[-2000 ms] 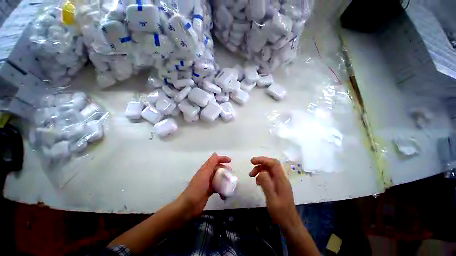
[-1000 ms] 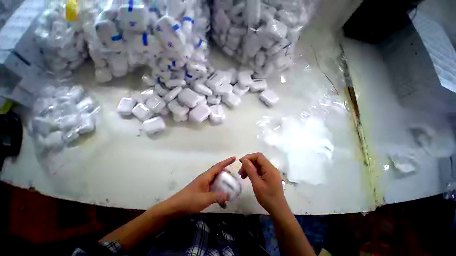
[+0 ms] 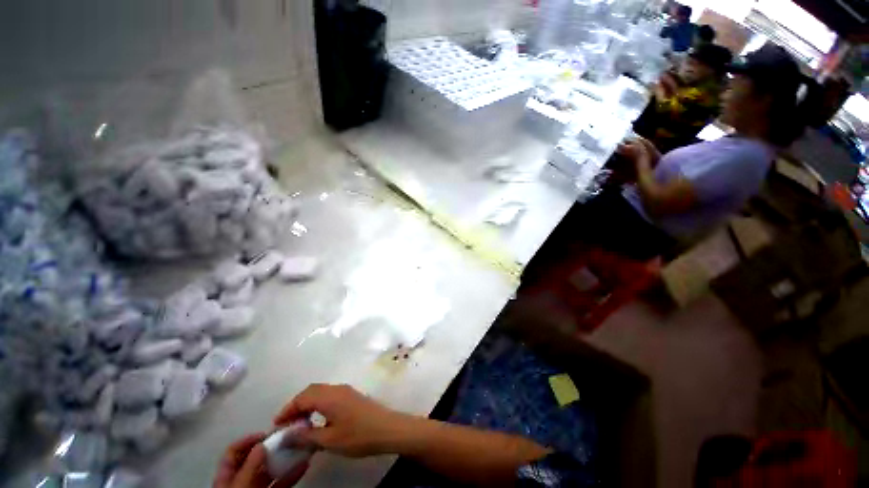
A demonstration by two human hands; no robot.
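A white earbud charging case point(image 3: 284, 451) is between my two hands near the table's front edge, at the bottom of the view. My left hand point(image 3: 250, 464) holds it from the left and is partly cut off by the bottom edge. My right hand point(image 3: 345, 419) has its fingers on the case from above and the right. A small white bit shows at its fingertips; I cannot tell what it is. Loose white cases point(image 3: 183, 389) lie in a pile on the left.
Bright white sheets point(image 3: 393, 286) lie right of the pile. Clear bags of cases point(image 3: 195, 195) stand at left. A yellowed seam point(image 3: 438, 221) crosses the table point(image 3: 286, 355). Beyond are a black container point(image 3: 351, 67), a white carton point(image 3: 448, 107) and people point(image 3: 710, 172) at right.
The view has swung to the right, bringing the people and carton into sight. My right hand has come from beside the case onto it. My left hand still holds it.
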